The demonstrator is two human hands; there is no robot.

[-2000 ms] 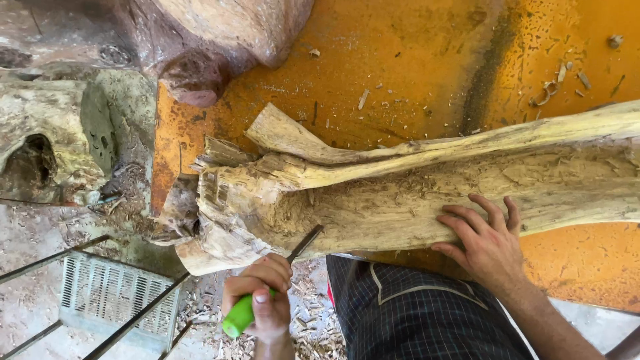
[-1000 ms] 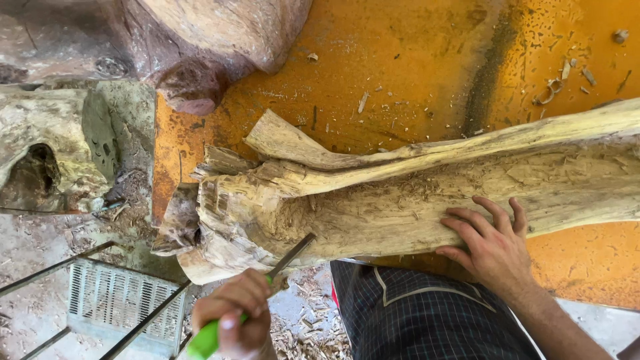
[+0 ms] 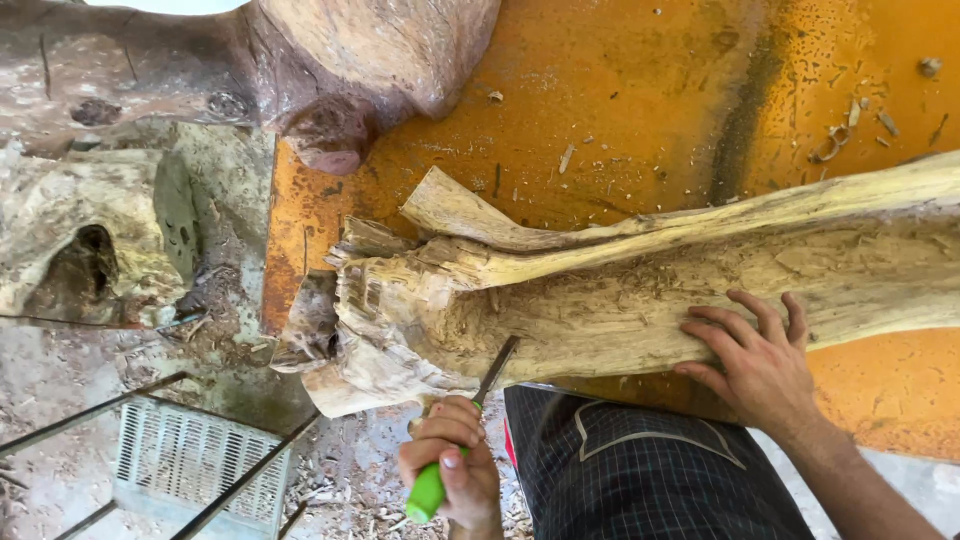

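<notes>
In my left hand [image 3: 454,457] is a chisel with a green handle [image 3: 426,493], fingers wrapped round it. Its dark metal blade [image 3: 496,369] points up and right over the near side of a long, hollowed piece of pale wood [image 3: 622,319]. The tip is at the wood's inner surface; whether it touches cannot be told. My right hand [image 3: 757,360] lies palm down on the near edge of the same wood, fingers spread, holding no tool. The wood's left end is rough and splintered, and loose fibres lie in the hollow.
The wood lies on a stained orange tabletop [image 3: 615,97] with scattered chips. A large brown smoothed wooden piece [image 3: 360,52] stands at upper left, above a pale hollow log [image 3: 127,195]. A perforated plastic crate [image 3: 202,457] among dark metal bars and wood shavings are at lower left.
My left hand has moved right with the chisel since one second ago, and the handle stands steeper in view. My right hand stays on the wood's near edge.
</notes>
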